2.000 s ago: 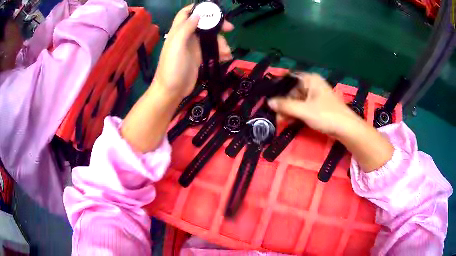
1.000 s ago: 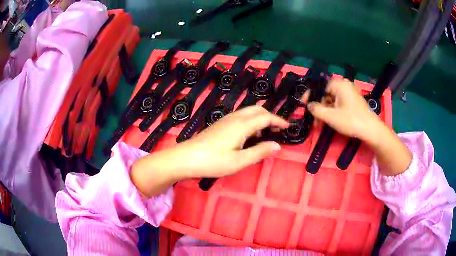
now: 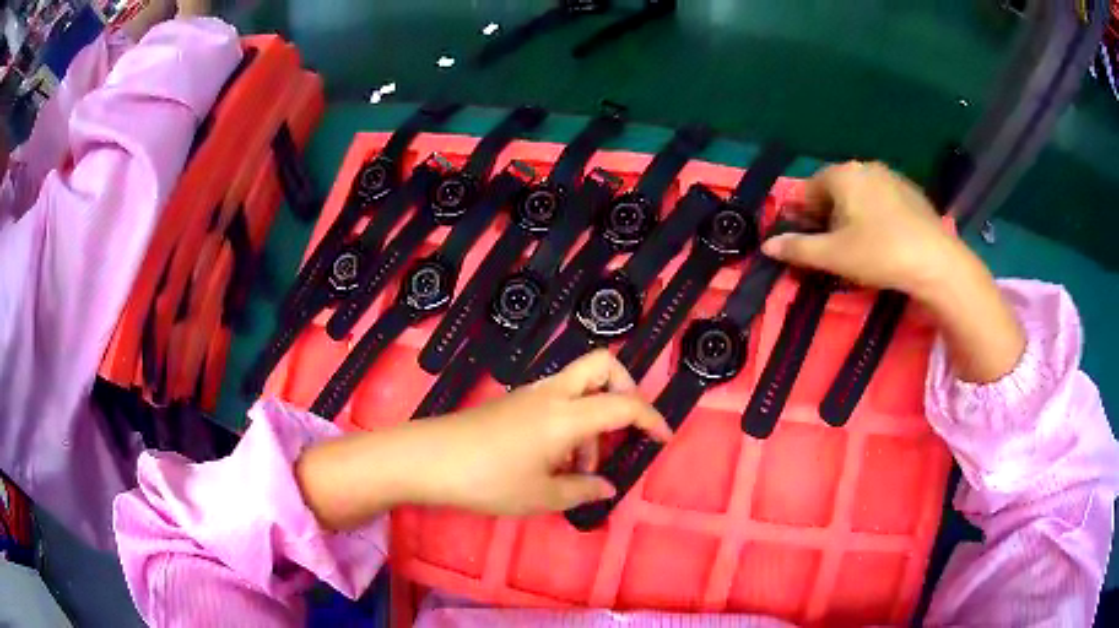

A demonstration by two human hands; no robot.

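Black smartwatches lie in two rows on the red tray [image 3: 687, 552], sensor sides up and straps slanting. One watch [image 3: 712, 351] lies lower than its row, over the pockets right of centre. My left hand [image 3: 503, 444] has thumb and fingers around its lower, holed strap [image 3: 632, 466]. My right hand [image 3: 877, 233] pinches the end of its upper strap near the tray's far right. Two more holed straps [image 3: 785, 374] hang down beneath my right hand, which hides their watch heads.
At left, stacked red trays [image 3: 209, 245] with black straps over their edges stand beside another person's pink sleeve [image 3: 92, 184]. Black straps [image 3: 626, 25] and small white scraps [image 3: 384, 92] lie on the green surface [image 3: 785, 74] beyond. A grey post [image 3: 1025, 98] stands at far right.
Since two seconds ago, the white-lit watch has left my left hand's raised position. My left hand has come down to the tray's middle. The lower watch now lies extended between my hands.
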